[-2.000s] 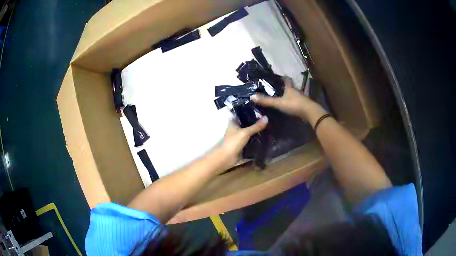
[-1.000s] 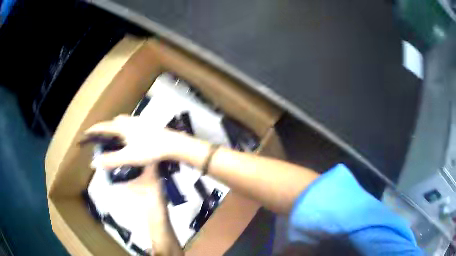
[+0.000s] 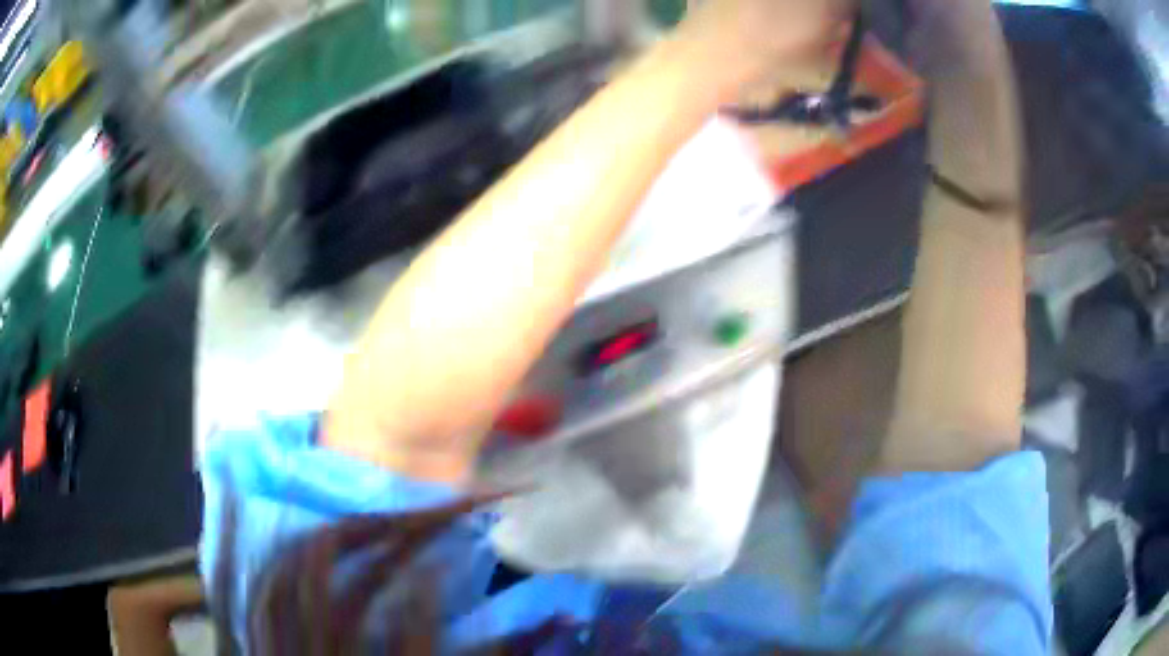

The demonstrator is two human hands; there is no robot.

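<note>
Both arms reach forward to the orange parts tray at the upper right, beyond the machine's front panel. My left hand is at the top edge, blurred and partly cut off. My right hand is at the top edge beside it, also blurred and cut off. Dark parts show between the hands; which hand holds them cannot be told. Small black parts lie in the tray below the hands.
The white machine panel has a red button, a red display and a green button. A black block sits behind my left arm. Orange-red pieces lie at left. A carton with black parts is at right.
The view has turned from the carton to the machine. Both hands have left the carton and are now over the orange tray.
</note>
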